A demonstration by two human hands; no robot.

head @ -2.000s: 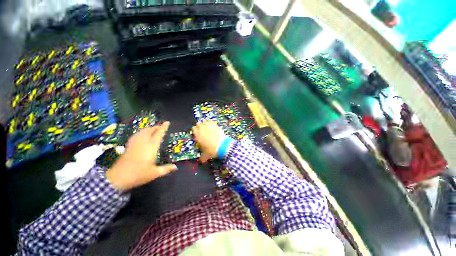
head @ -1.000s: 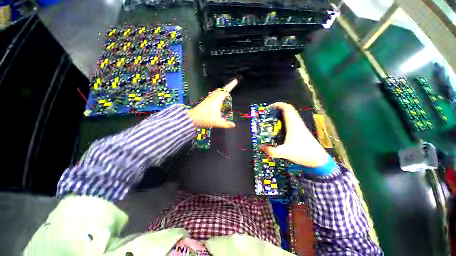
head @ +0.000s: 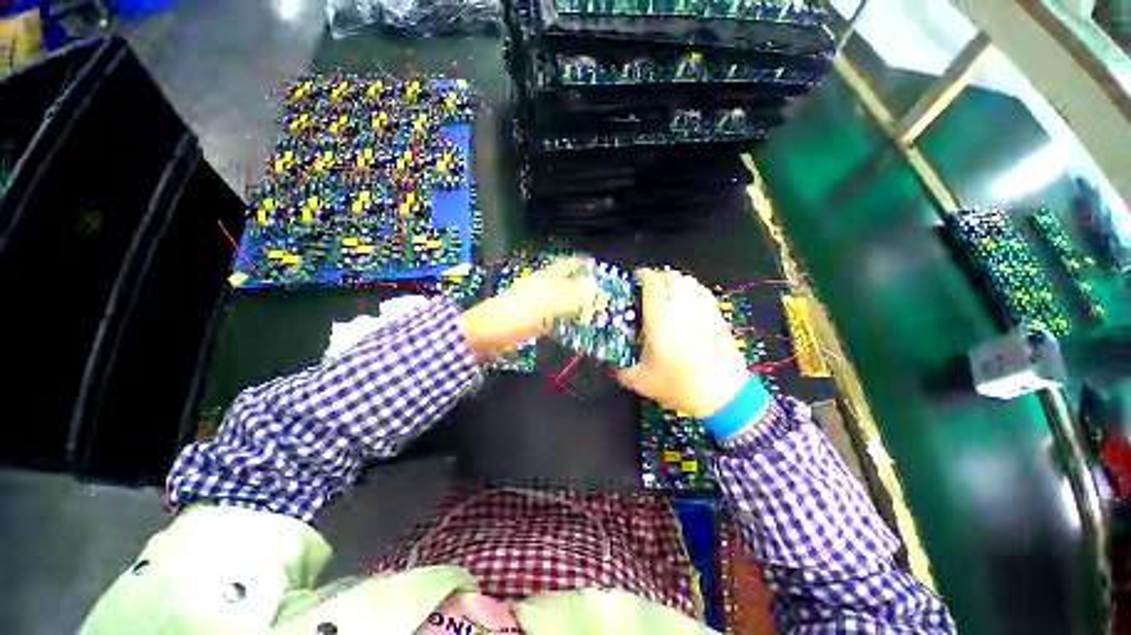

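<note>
A small circuit board (head: 603, 316) with pale and blue parts is held tilted above the dark mat between my two hands. My left hand (head: 531, 306) touches its left side with the fingers bent. My right hand (head: 682, 341), with a blue wrist band, grips its right edge. Thin red wires hang below the board. More boards lie on the mat under and beside my hands, one (head: 671, 460) below my right hand; my hands partly hide them. A crumpled white wipe (head: 376, 325) lies behind my left sleeve.
Rows of boards with yellow parts lie on a blue sheet (head: 456, 208) at the left. Black stacked trays (head: 670, 112) stand at the far side. A large black crate (head: 112, 261) is at far left. A green conveyor (head: 856, 186) with board panels (head: 1007, 267) runs at the right behind a pale rail.
My right hand has lifted a board from the right-hand group and tilted it. My left hand has moved right to meet it. The view has shifted slightly, showing the white wipe again.
</note>
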